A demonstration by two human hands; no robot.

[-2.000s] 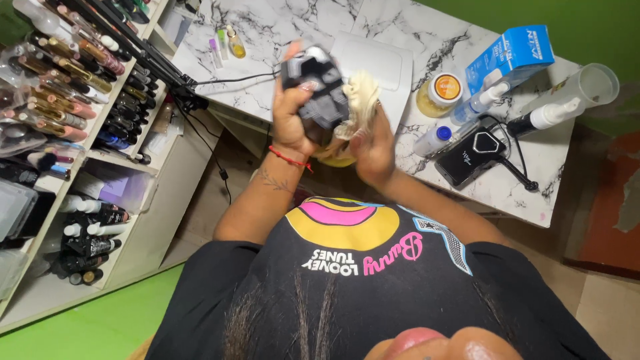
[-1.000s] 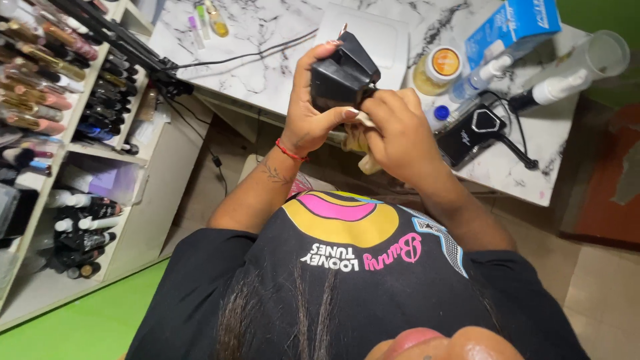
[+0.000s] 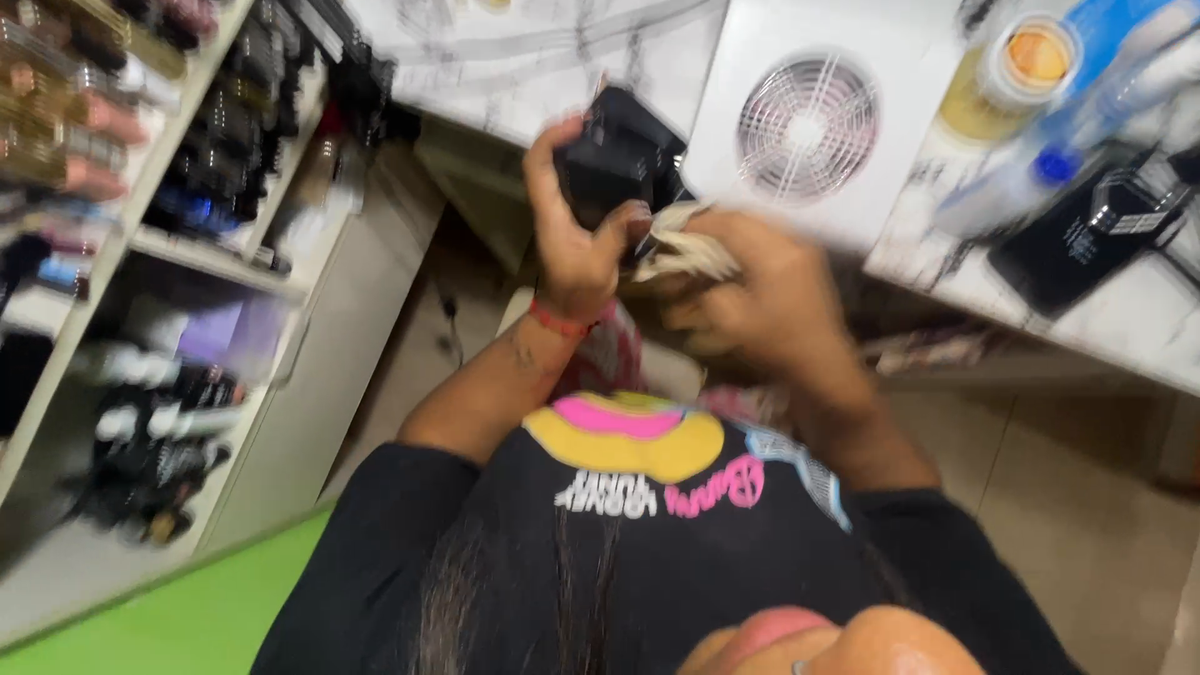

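My left hand (image 3: 577, 248) grips a black boxy device (image 3: 619, 150), its kind not clear, with the thumb across its near side. My right hand (image 3: 769, 281), blurred, holds a bunched cream cloth (image 3: 689, 248) against the lower right side of the device. Both hands are in front of the table's near edge. A white unit with a round fan grille (image 3: 806, 127) lies on the table just beyond my right hand.
On the marble-patterned table (image 3: 1106, 352) at right are a jar with an orange-topped lid (image 3: 1031, 61), a blue-capped bottle (image 3: 1012, 192) and a black device (image 3: 1087, 234). A white shelf unit (image 3: 211, 262) with many small bottles stands at left.
The black device is turned differently in my left hand than two seconds ago. My right hand and the cloth have moved to the device's lower right side. The view has shifted.
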